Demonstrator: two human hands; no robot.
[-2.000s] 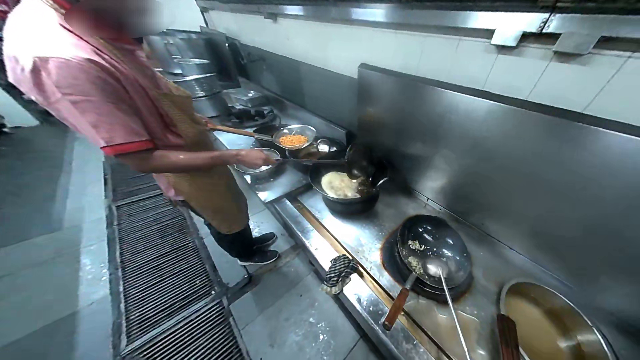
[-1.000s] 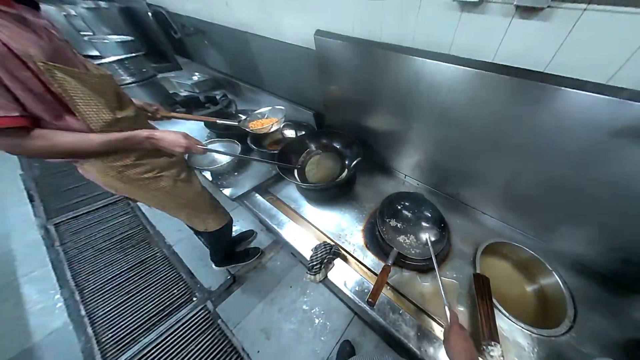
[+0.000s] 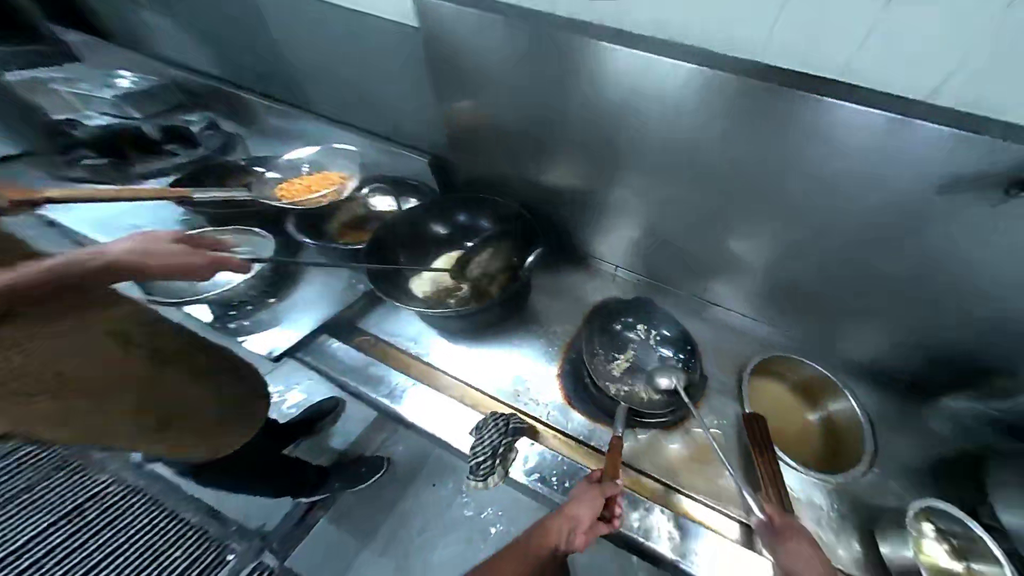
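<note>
My left hand is closed around the wooden handle of a small black wok, which sits on a burner. Bits of pale chopped food lie in the wok. In my right hand is the metal handle of a ladle, whose bowl rests inside the wok over the food. Beside that hand, a dark wooden handle leans at the edge of a steel pot of brownish liquid; whether my fingers touch it, I cannot tell.
A co-worker's hand holds a long utensil in a larger wok with pale food. Orange food fills a strainer above other pans. A striped cloth hangs on the counter's front edge. A metal bowl stands at lower right.
My left hand has come into view and taken hold of the wok's handle. My right hand, absent two seconds ago, was at the ladle one second ago. The view has moved closer to the counter.
</note>
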